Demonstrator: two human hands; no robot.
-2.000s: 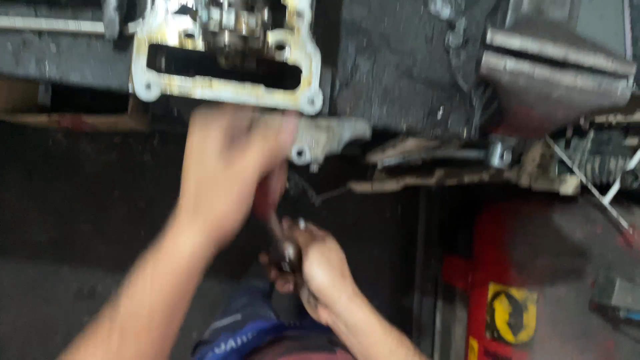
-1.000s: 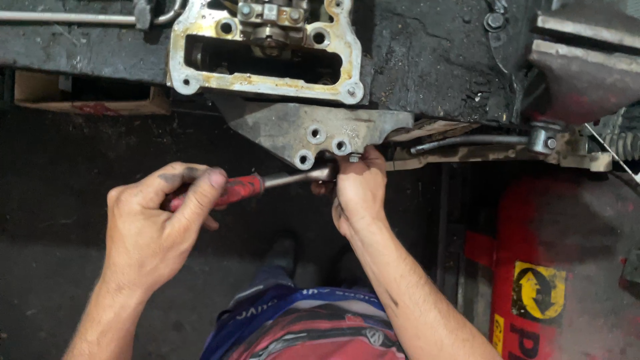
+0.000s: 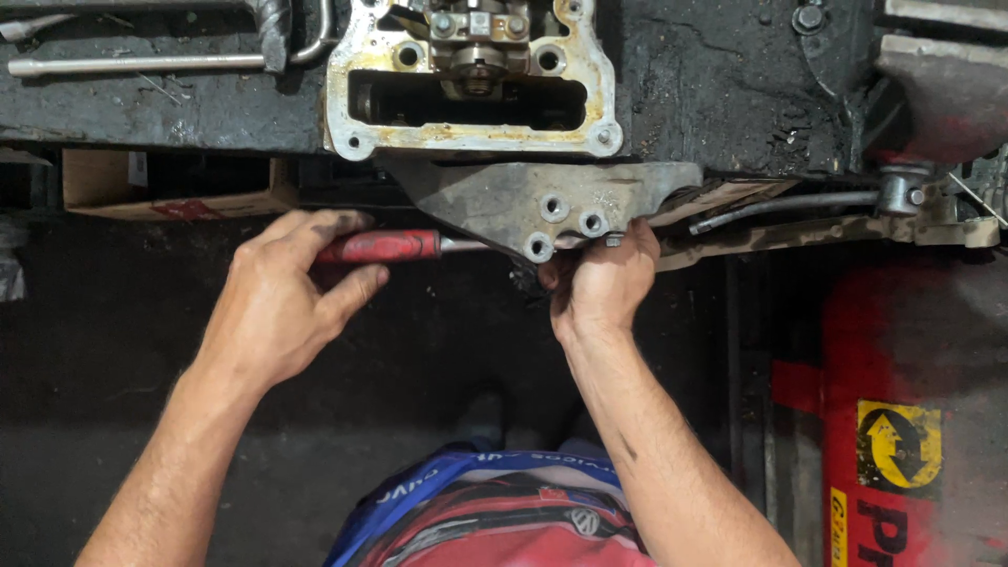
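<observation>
A cast metal bracket (image 3: pixel 488 201) with several round bolt bosses juts out from under the engine cylinder head (image 3: pixel 472 140) at the bench edge. My left hand (image 3: pixel 303 287) is around the red handle (image 3: pixel 382 246) of a ratchet-type wrench, its thumb raised off the grip. The tool's steel shaft (image 3: pixel 465 245) runs right and passes behind the bracket's lower end. My right hand (image 3: pixel 602 283) is at the bracket's lower right side, fingers around the tool's far end, which is mostly hidden. A small bolt (image 3: pixel 613 240) shows beside these fingers.
Steel wrenches (image 3: pixel 150 64) lie on the dark workbench (image 3: pixel 709 87) at upper left. A bench vise (image 3: pixel 937 94) with its handle (image 3: pixel 795 201) is at the right, above a red tank (image 3: pixel 882 339). Below the bench at left is an open cardboard box (image 3: pixel 181 206).
The red-handled tool has swung from a slant to nearly level, its handle rising toward the bench with my left hand. My left fingers have loosened. My right hand stays by the bracket since one second ago.
</observation>
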